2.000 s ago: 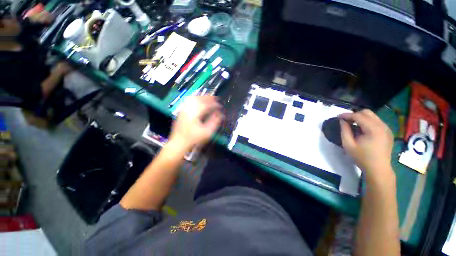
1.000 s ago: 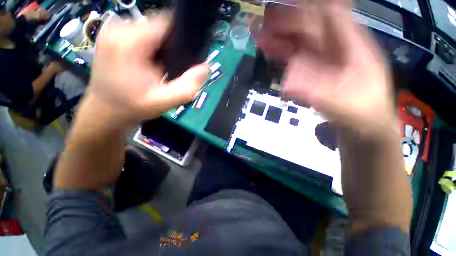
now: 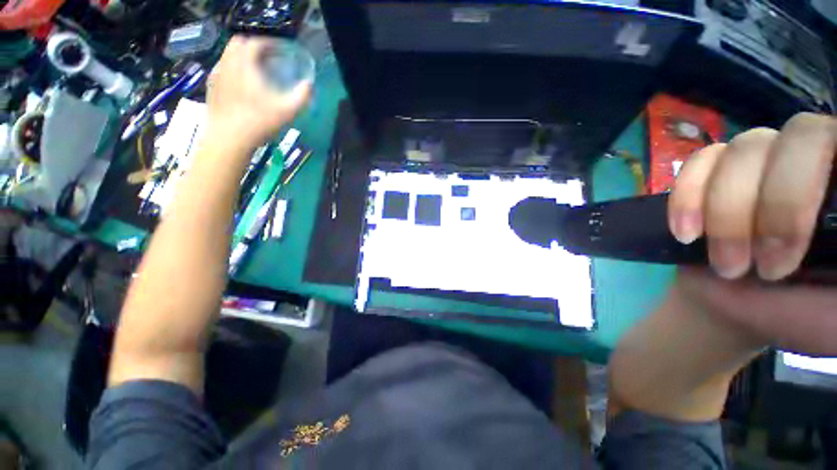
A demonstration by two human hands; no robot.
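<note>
The laptop base housing with its white backing sheet (image 3: 459, 252) lies in front of me, with black square openings and a round black area at its right. The dark laptop lid (image 3: 477, 83) stands open behind it. My left hand (image 3: 243, 96) is at the upper left with its fingers around a clear round screw cup (image 3: 286, 66). My right hand (image 3: 757, 197) grips a thick black electric screwdriver (image 3: 633, 227) that points left, above the right side of the housing. Its tip looks dark against the round black area, and no bit can be made out.
Pens and markers (image 3: 262, 197) lie left of the housing on the green mat (image 3: 312, 188). A paper label (image 3: 181, 138) is farther left. A red pouch (image 3: 675, 138) lies behind the screwdriver at right. A white tape-like roll (image 3: 69, 53) is at the upper left.
My right hand now holds the black screwdriver low at the right. My left hand has reached to the clear cup; a dark object was near it one second ago. The view has shifted right.
</note>
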